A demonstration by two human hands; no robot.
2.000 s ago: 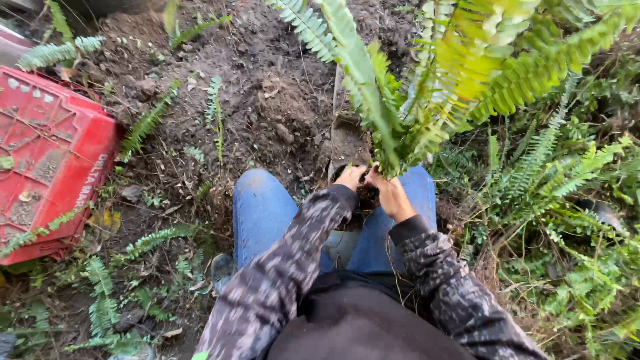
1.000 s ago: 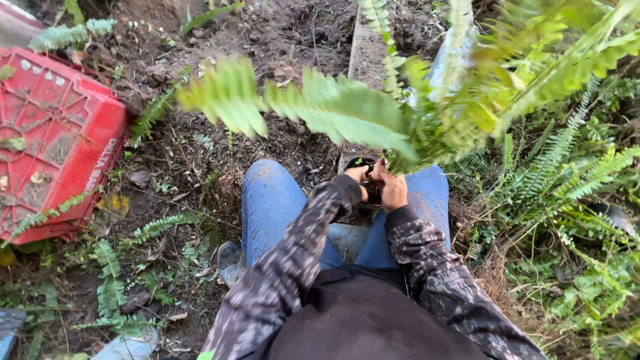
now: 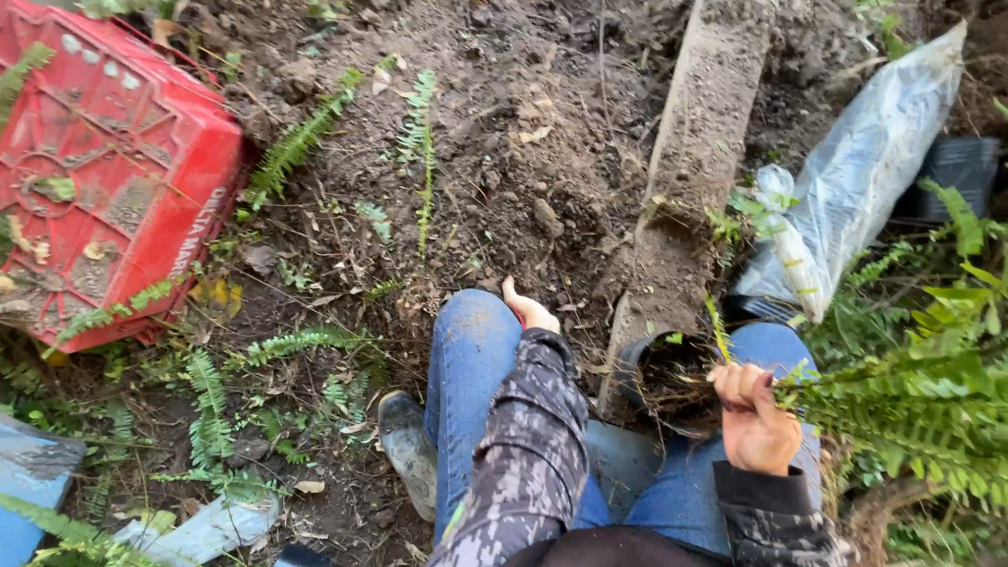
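My right hand [image 3: 757, 421] is closed around the stems of a fern [image 3: 906, 409], whose fronds stretch out to the right. Brown roots trail from the fist over the mouth of a black plastic pot [image 3: 630, 366], which lies tilted between my knees with dark matter inside. My left hand [image 3: 531, 309] is at the loose soil [image 3: 551, 228] beside my left knee, palm partly turned up. A small bit of red shows at its palm, and whether the fingers hold anything is hidden.
An upturned red plastic crate [image 3: 213, 169] lies at the left. A soil-covered board [image 3: 709, 102] runs away from the pot. To its right are a clear plastic bag [image 3: 874, 157] of stacked pots and another black pot [image 3: 957, 173]. A blue object [image 3: 31, 472] lies lower left.
My hands, together at the pot before, are now apart: the left has moved left to the soil. The fern, upright over the pot earlier, now leans right in my right hand, uncovering the bag.
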